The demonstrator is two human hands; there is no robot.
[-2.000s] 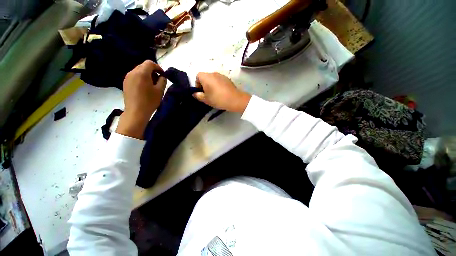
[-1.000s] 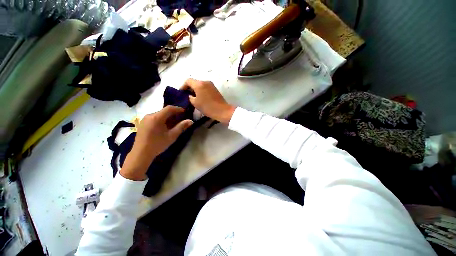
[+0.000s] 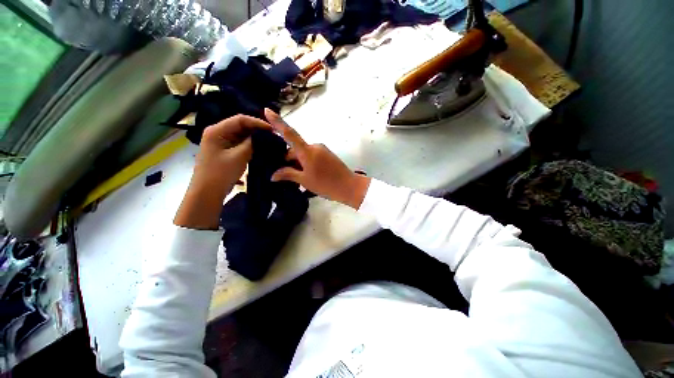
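Note:
A dark navy fabric strip (image 3: 255, 236) lies bunched and looped near the front edge of the white ironing table, its upper part raised between my hands. My left hand (image 3: 225, 151) pinches the fabric's upper end between thumb and fingers. My right hand (image 3: 318, 168) is just right of it, index finger stretched up to my left fingertips, thumb apart from the finger, against the dark fabric. Whether it grips any cloth cannot be told. The fingertips partly hide the upper end.
The iron (image 3: 440, 100) with a wooden handle rests at the right of the table (image 3: 355, 155). A navy cut-piece heap (image 3: 247, 85) lies behind my hands, more dark fabric (image 3: 355, 18) at the back. A padded beige form (image 3: 96, 133) stands left; patterned cloth (image 3: 591, 210) is below right.
The navy fabric has changed from a long length to a bunched, looped shape. My left hand has risen and pinches its upper end. My right index finger has stretched out. The view has shifted.

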